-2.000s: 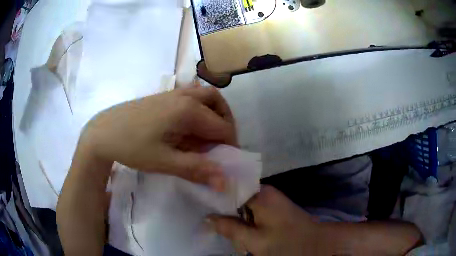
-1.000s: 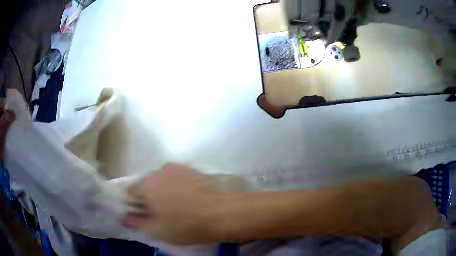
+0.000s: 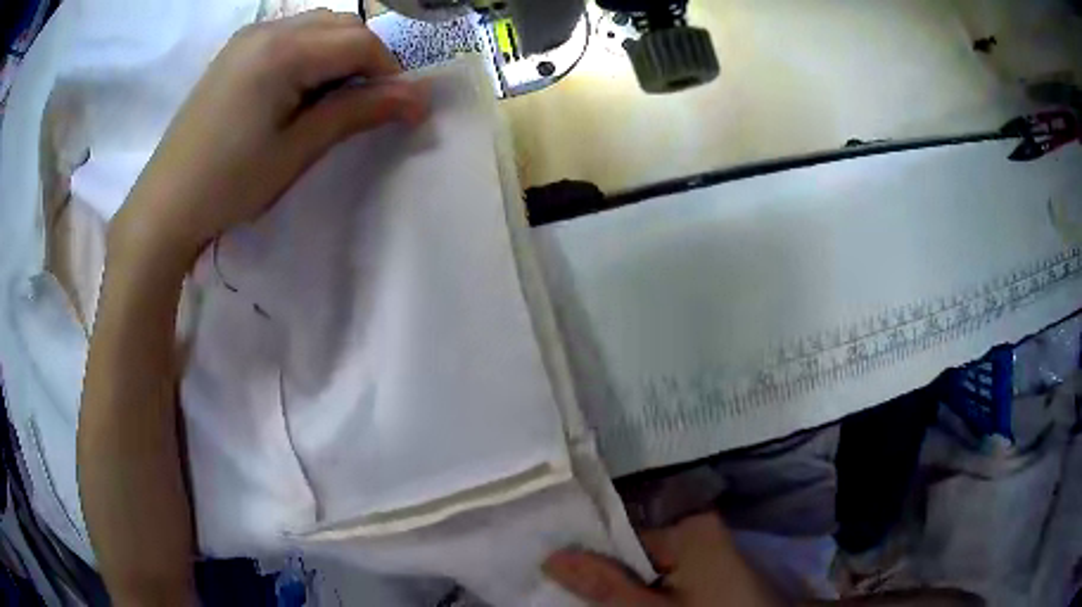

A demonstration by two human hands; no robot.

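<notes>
A white fabric panel (image 3: pixel 403 308) lies over the machine bed's left part and hangs over the table's near edge. A raised cream seam strip (image 3: pixel 439 504) crosses its lower part, and a folded edge runs down its right side. My left hand (image 3: pixel 320 101) grips the panel's top end, just left of the needle area. My right hand (image 3: pixel 653 575) pinches its lower right corner at the bottom of the view, partly cut off. The needle area (image 3: pixel 504 42) and a ridged knob (image 3: pixel 673 57) show at the top.
The cream machine bed (image 3: pixel 807 95) spans the upper right, with red and black snips (image 3: pixel 1042 133) at its right. A printed ruler (image 3: pixel 854 344) runs along the near table edge. A blue basket (image 3: pixel 987 391) is below right. More white cloth (image 3: pixel 101 154) lies at left.
The panel, swung to the left a second ago, now lies extended up to the needle area. My left hand has come back into view at its top; my right hand has moved to its lower right corner.
</notes>
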